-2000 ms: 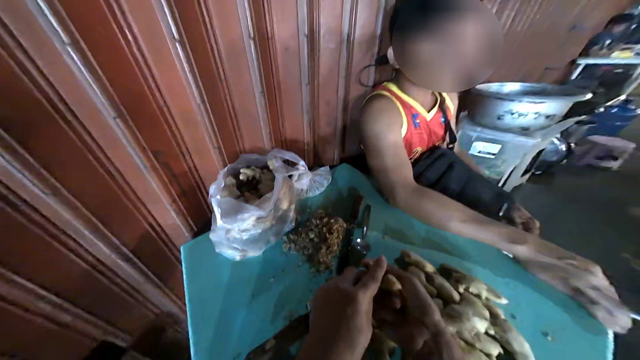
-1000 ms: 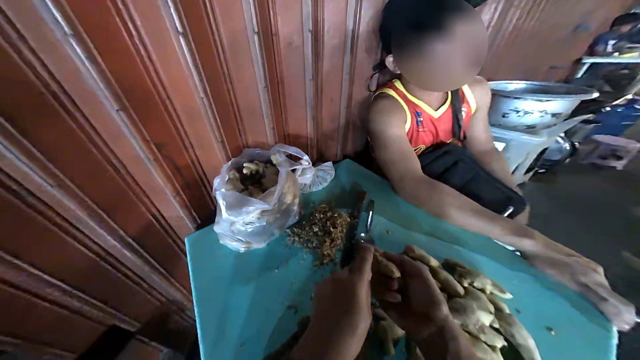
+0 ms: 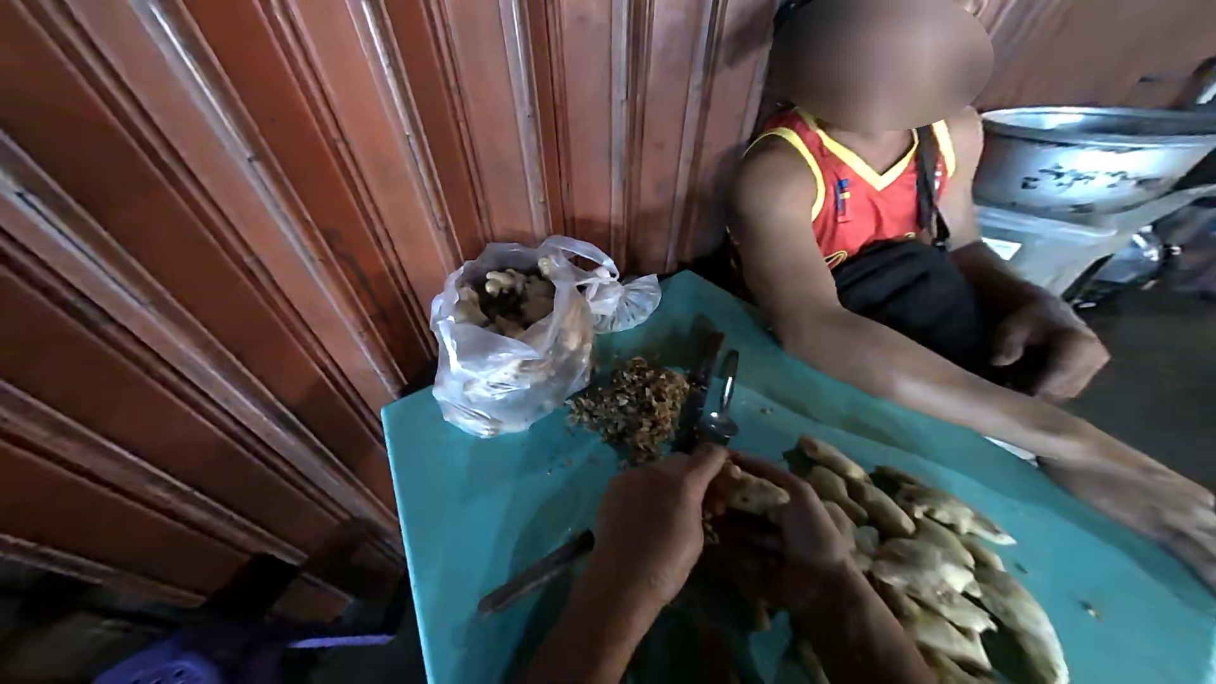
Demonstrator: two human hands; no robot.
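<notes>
My left hand [image 3: 655,522] and my right hand [image 3: 807,532] meet over the teal tabletop [image 3: 456,494], their fingers closed around a piece of ginger root [image 3: 752,492]. Just beyond my left fingertips are a metal spoon [image 3: 719,423] and a dark knife [image 3: 701,375]; whether the fingers touch them is unclear. A heap of brown peel scrapings [image 3: 635,408] lies left of the knife. To the right of my right hand is a pile of ginger roots [image 3: 921,560]. A dark flat strip, perhaps a blade [image 3: 537,573], sticks out left of my left wrist.
A clear plastic bag of ginger [image 3: 513,366] stands at the table's far left corner, by a red-brown corrugated metal wall [image 3: 313,123]. Across the table sits a person in a red sleeveless shirt [image 3: 869,199], one forearm along the far edge. A large metal basin [image 3: 1092,161] stands behind.
Both hands stay together around the ginger, with the fingers shifting slightly. The seated person's other hand now shows near the lap. The view has shifted slightly.
</notes>
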